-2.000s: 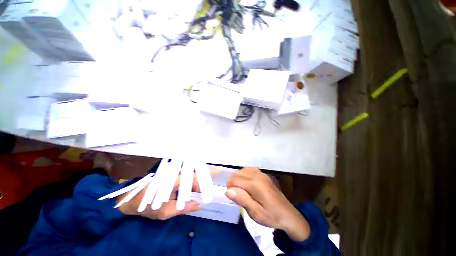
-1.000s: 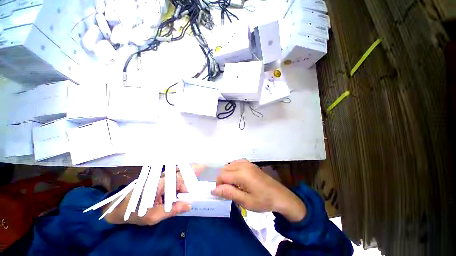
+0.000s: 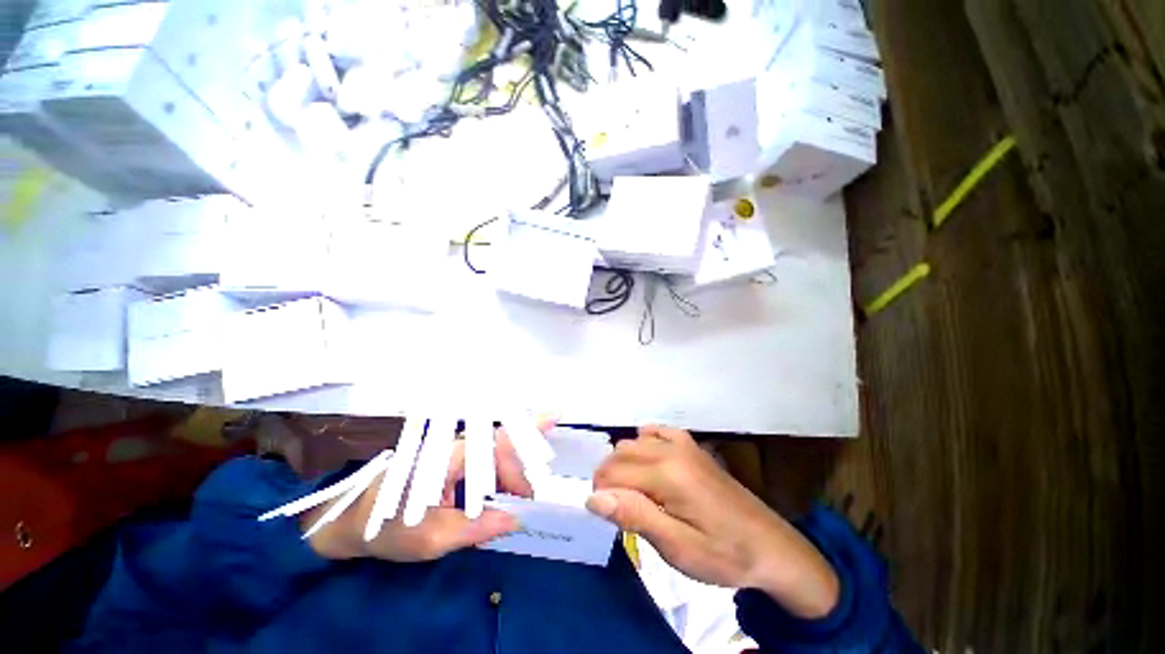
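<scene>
A small white box (image 3: pixel 557 532) with faint print on its near face is held over my lap, below the table's front edge. My left hand (image 3: pixel 428 526) grips its left end, thumb on the near face. Several narrow white strips (image 3: pixel 432 470) fan out from my left-hand fingers towards the left. My right hand (image 3: pixel 684 509) is at the box's right end, thumb and fingers pinched together at its upper edge. Whether a strip is between those fingertips cannot be told. The box's upper side is partly washed out by glare.
The white table (image 3: pixel 767 371) holds white boxes (image 3: pixel 284 348) at front left, tall stacks (image 3: pixel 121 109) at left, and boxes (image 3: pixel 654 220) beside thin cord loops (image 3: pixel 648 313). Dark tangled cords (image 3: pixel 543 64) lie farther back. Brown corrugated cardboard (image 3: pixel 1022 358) stands at right.
The view has shifted slightly, first one way and then back. Both hands stay on the box with the strips still fanned from my left hand. The right-hand fingers have moved only slightly.
</scene>
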